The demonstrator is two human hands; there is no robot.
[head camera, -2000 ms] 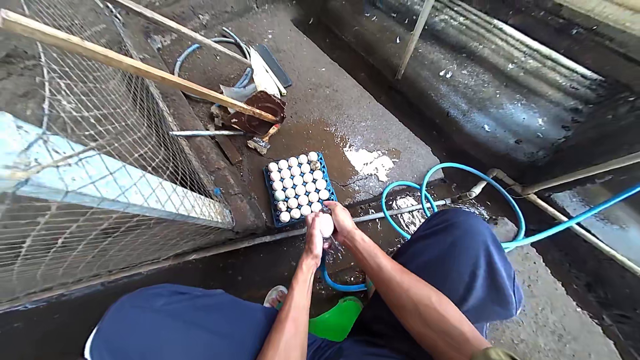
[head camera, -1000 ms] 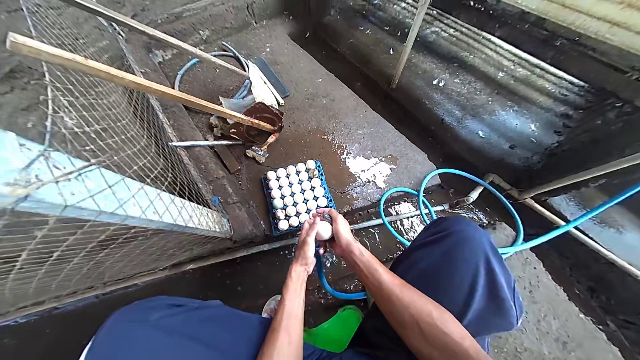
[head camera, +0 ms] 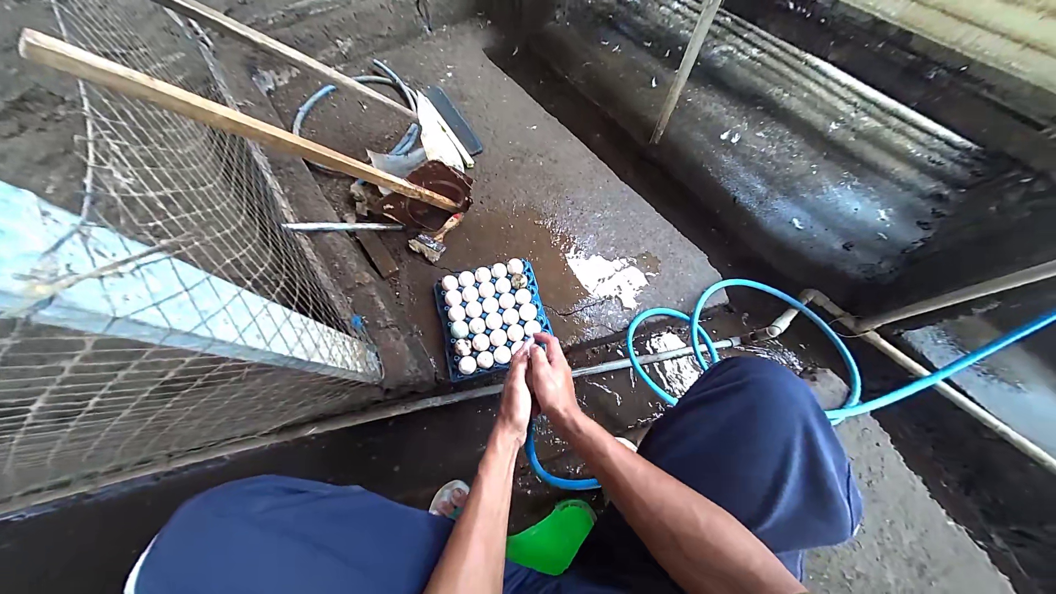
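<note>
My left hand (head camera: 517, 396) and my right hand (head camera: 551, 381) are pressed together palm to palm at the near right corner of a blue plastic egg tray (head camera: 453, 351). A sliver of white shows between the fingertips; the egg seen there earlier is mostly hidden by the hands. Rows of white eggs (head camera: 492, 304) fill the visible part of the tray, a few of them with dirt marks. Below the hands, a blue hose (head camera: 569, 483) curves over the wet floor, and a green plastic container (head camera: 551, 536) sits between my legs.
Wire netting (head camera: 247, 247) and a pale blue beam (head camera: 190, 289) stand at left. A wooden handle (head camera: 239, 120) slants over a rusty metal blade (head camera: 429, 194), beside a brush (head camera: 427, 246). A grey pipe (head camera: 627, 361) crosses the floor; hose loops (head camera: 718, 285) lie at right.
My hands have closed together around the white egg, which showed plainly between them in both earlier frames. The tray and its eggs have stayed in place.
</note>
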